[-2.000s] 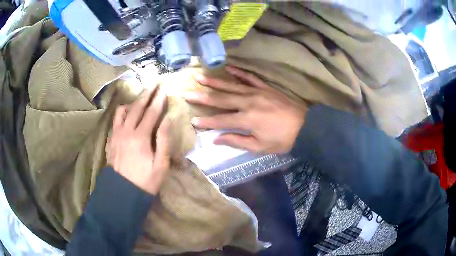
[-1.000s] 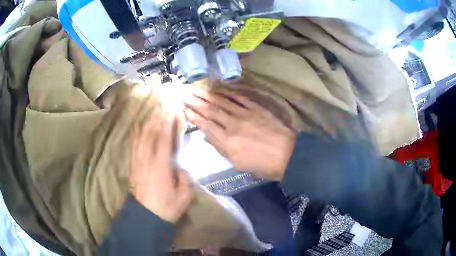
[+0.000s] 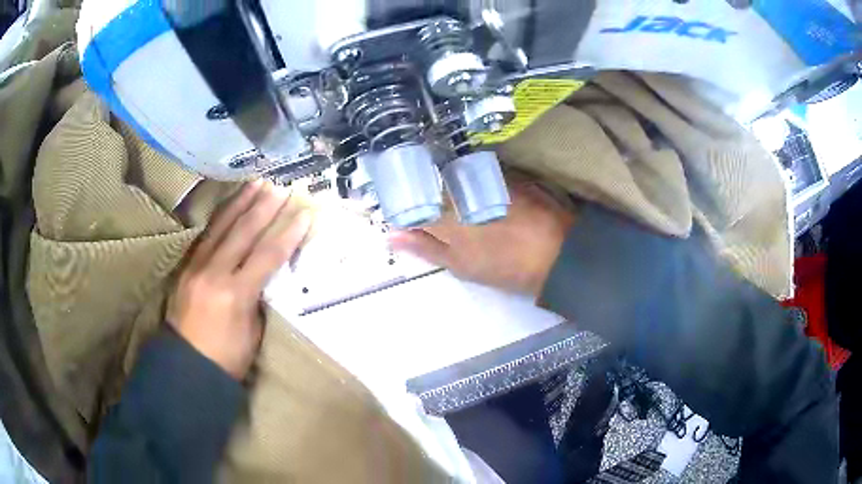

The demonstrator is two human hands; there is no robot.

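Tan corduroy-like cloth (image 3: 113, 274) lies in folds left of the needle area and behind my right arm. My left hand (image 3: 232, 274) lies flat on the cloth, fingers stretched toward the bright light, holding nothing visible. My right hand (image 3: 501, 236) is beside the needle area, its fingers partly hidden behind the two grey tension knobs (image 3: 406, 184); whether it grips cloth cannot be told. The white sewing machine head (image 3: 662, 47) fills the top. The needle plate (image 3: 350, 260) shows bare between my hands. The presser foot is lost in glare.
A ticked ruler (image 3: 510, 371) runs along the table's front edge. A yellow label (image 3: 534, 106) sits beside the knobs. A red object (image 3: 815, 302) is at the right. Dark straps and scraps lie on the speckled floor (image 3: 619, 425).
The machine head appears larger and lower in view. My hands have moved apart, and the cloth edge lies further left, baring more needle plate and table. My right fingers are now behind the knobs.
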